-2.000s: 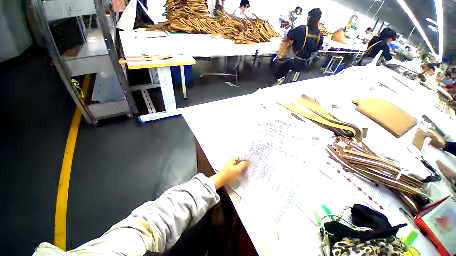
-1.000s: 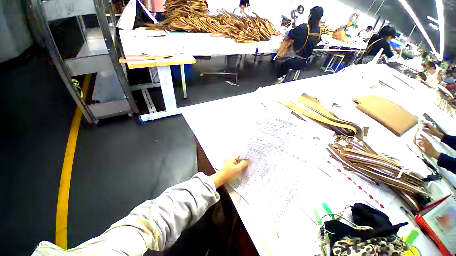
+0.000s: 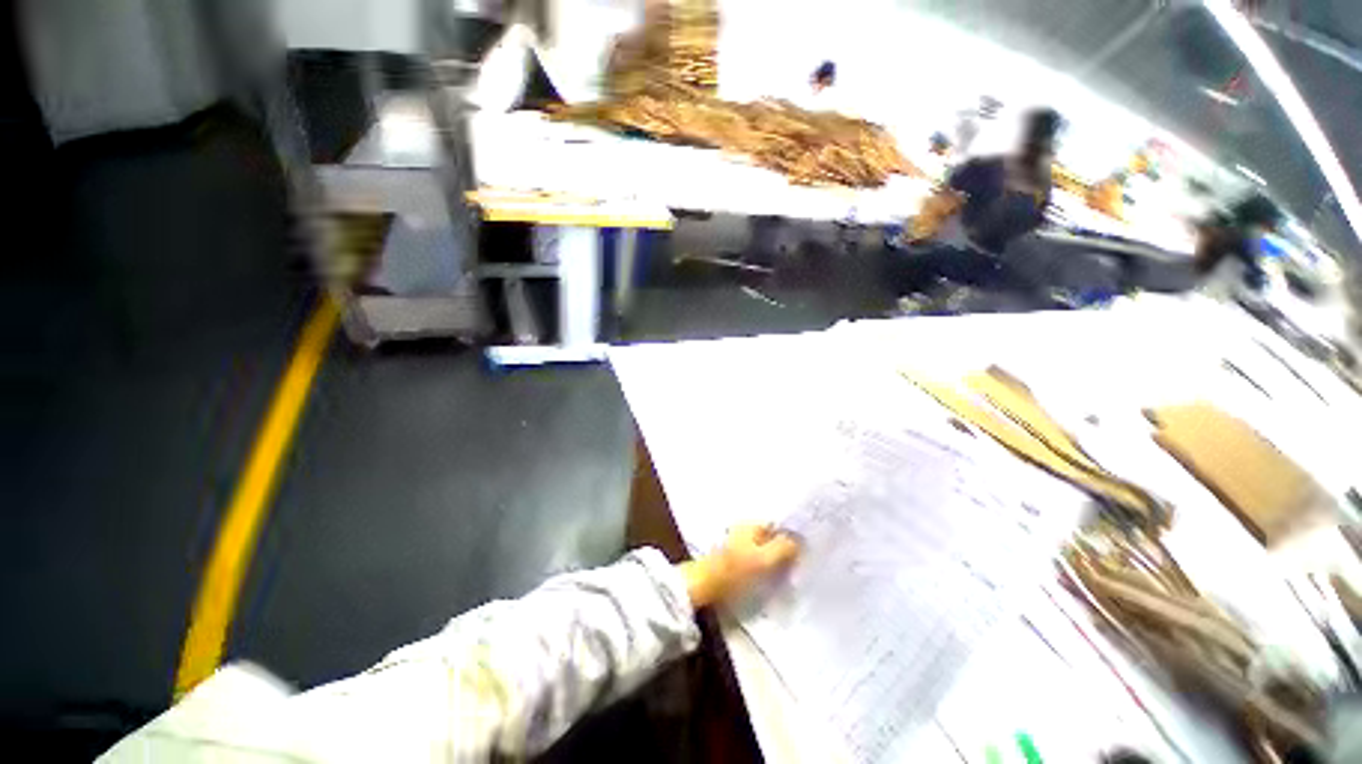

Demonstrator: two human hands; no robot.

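Observation:
A white printed production sheet lies on the white table near its left edge, blurred. My left hand comes in from the lower left in a light sleeve and has its fingers closed on the sheet's left edge. My right hand is not in view.
Tan strap strips, a bundle of brown strips and a tan panel lie right of the sheet. Brown parts are piled on the far table. A grey shelf cart stands at the left. A person is at the back.
The camera view has turned and blurred, so the scene sits lower and farther right. The leopard-print item has left the picture. My left hand stays at the sheet's edge.

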